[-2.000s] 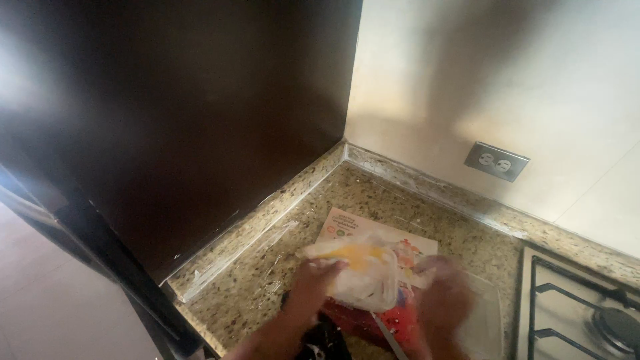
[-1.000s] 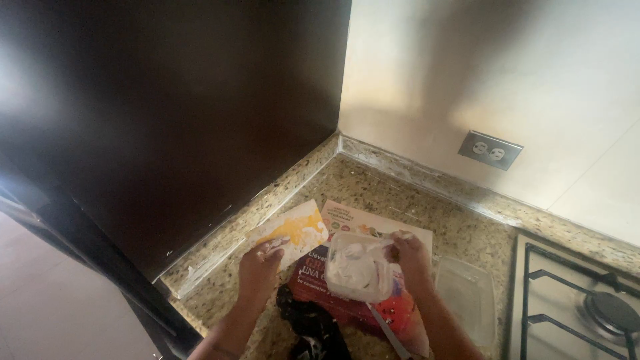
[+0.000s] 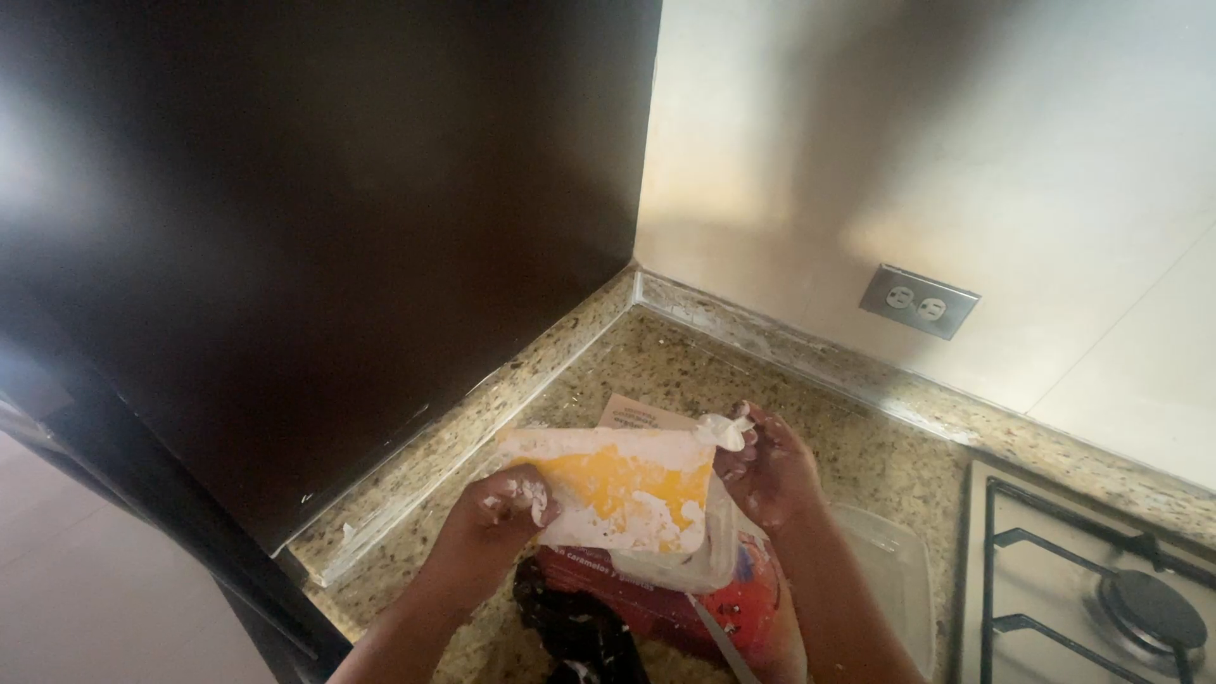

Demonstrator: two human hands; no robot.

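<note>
My left hand (image 3: pixel 513 503) grips the left end of a flat yellow card (image 3: pixel 617 484) smeared with white paste. Paste-marked fingers of my right hand (image 3: pixel 765 465) are at a lump of white paste (image 3: pixel 727 430) by the card's upper right corner. Behind and below the card is a translucent plastic container (image 3: pixel 717 560), mostly covered by it; whether my right hand also supports it is hidden. A printed red sheet (image 3: pixel 665 598) lies beneath, with a pale flat strip or handle (image 3: pixel 717 636) across it.
A black crumpled item (image 3: pixel 579 622) lies at the sheet's left. Right of my forearm is a translucent plastic lid or tray (image 3: pixel 888 570), then a gas stove (image 3: pixel 1064 570). White paste lines the granite backsplash (image 3: pixel 798 356). A dark panel (image 3: pixel 380 190) rises at left; an outlet (image 3: pixel 920 302) is on the wall.
The yellow card has moved right, from beside the container to in front of it. A white lump now shows at my right fingers.
</note>
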